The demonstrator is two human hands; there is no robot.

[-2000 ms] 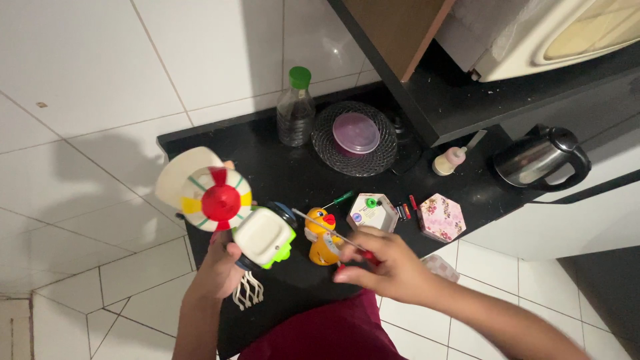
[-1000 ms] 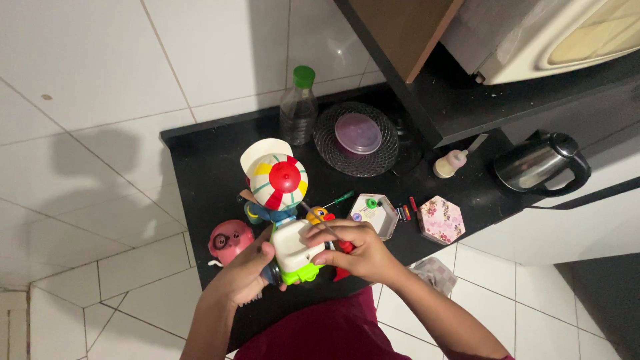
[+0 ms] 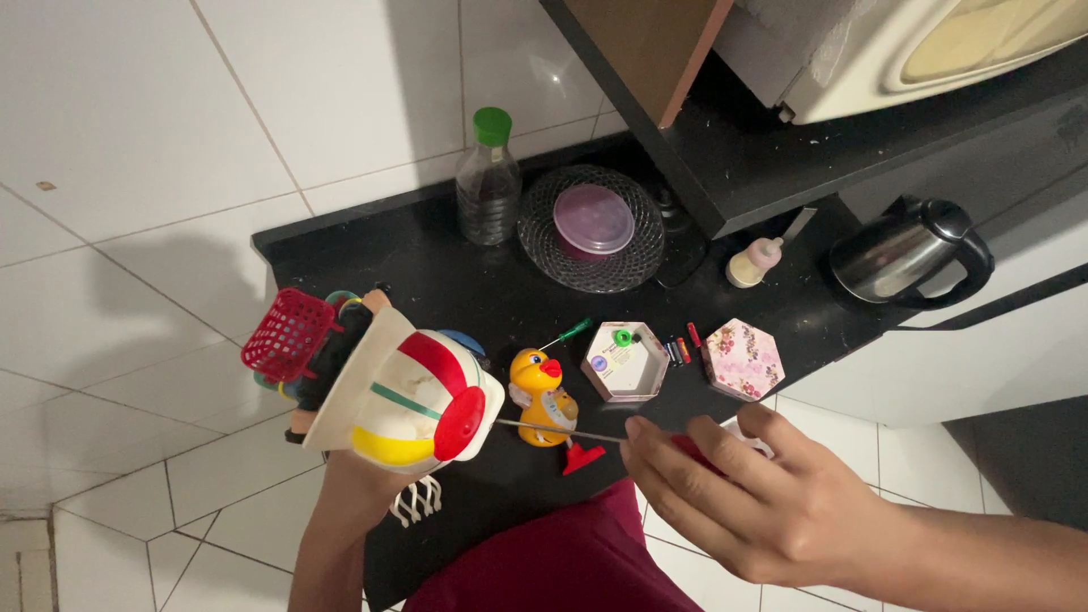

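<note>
My left hand [image 3: 370, 480] holds up a plastic toy [image 3: 416, 399] with a white, red and yellow striped cap and a red basket [image 3: 289, 334] on its far side; the toy hides most of the fingers. In my right hand [image 3: 744, 493] is a screwdriver [image 3: 565, 431] with a red handle, its metal shaft pointing left toward the white part behind the cap. Whether the tip touches the toy cannot be told. Below the shaft, on the black counter, lies a yellow toy duck [image 3: 540, 395] with a red foot. A green-handled screwdriver [image 3: 568, 331] lies beside its head.
An open hexagonal box [image 3: 626, 387] holds small parts; batteries [image 3: 678, 351] and its floral lid [image 3: 745, 359] lie to the right. Farther back stand a green-capped bottle [image 3: 489, 191], a glass plate [image 3: 544, 246] with a lidded bowl [image 3: 594, 218], a small bottle [image 3: 753, 262] and a kettle [image 3: 901, 251].
The toy has been turned and lifted, so its cap now faces the camera and the basket shows. My right hand has moved right, away from the toy's white part, with the screwdriver.
</note>
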